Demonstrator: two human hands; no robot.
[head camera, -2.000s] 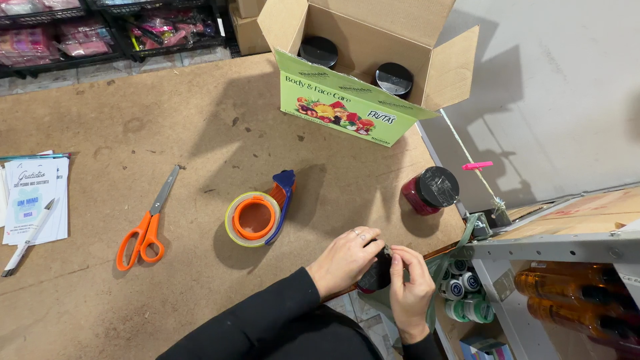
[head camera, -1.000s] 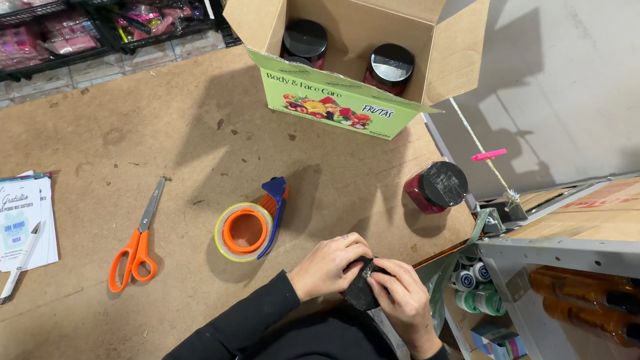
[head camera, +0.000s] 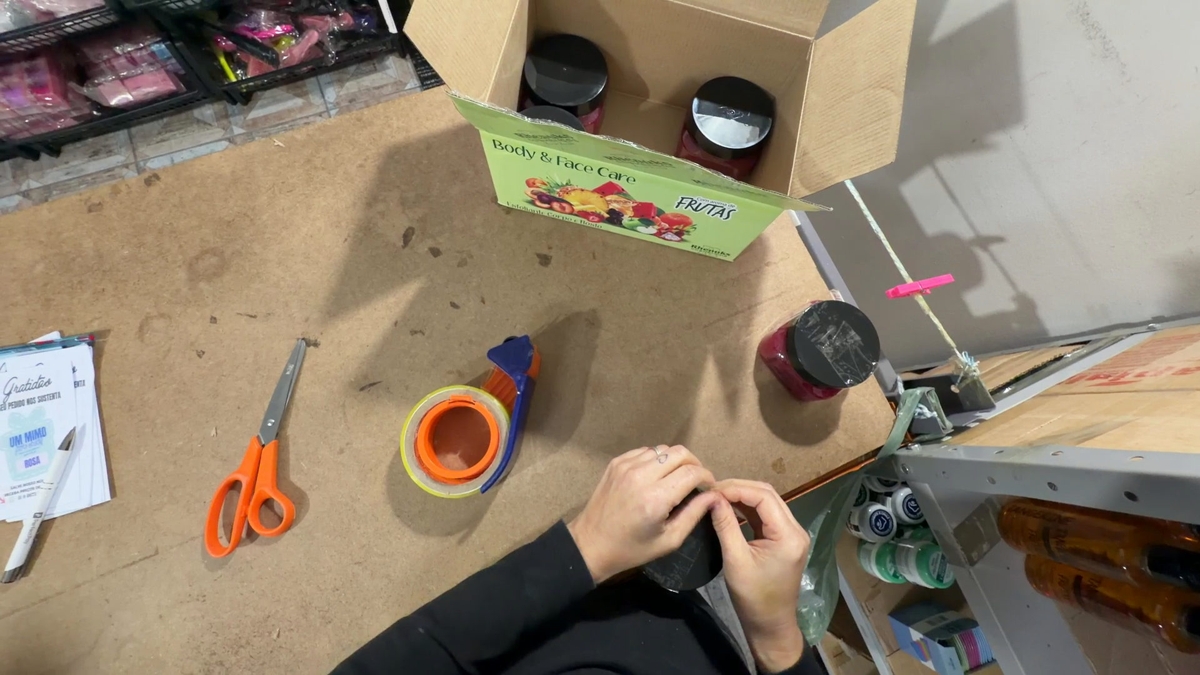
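Observation:
Near the table's front edge, my left hand (head camera: 642, 511) is closed on a jar with a black lid (head camera: 689, 561). The fingertips of my right hand (head camera: 761, 553) pinch at the top of that lid, touching my left fingers; what they pinch is too small to tell. Most of this jar is hidden. A second jar with red contents and a black lid (head camera: 820, 349) stands up and right of my hands, with clear tape on its lid. An open green cardboard box (head camera: 619, 202) holds several similar jars. An orange and blue tape dispenser (head camera: 464, 436) lies left of my hands.
Orange-handled scissors (head camera: 258, 469) lie left of the dispenser. Printed cards (head camera: 80, 422) and a white pen (head camera: 39, 506) are at the far left. Black crates (head camera: 112, 80) of pink packages stand beyond the table. A metal shelf (head camera: 975, 525) with bottles is at the right; a pink clothespin (head camera: 920, 286) hangs on a cord.
My hands remain together at the held jar's lid, with the fingers shifting slightly. The view has moved somewhat; the box, dispenser and scissors have not plainly moved on the table.

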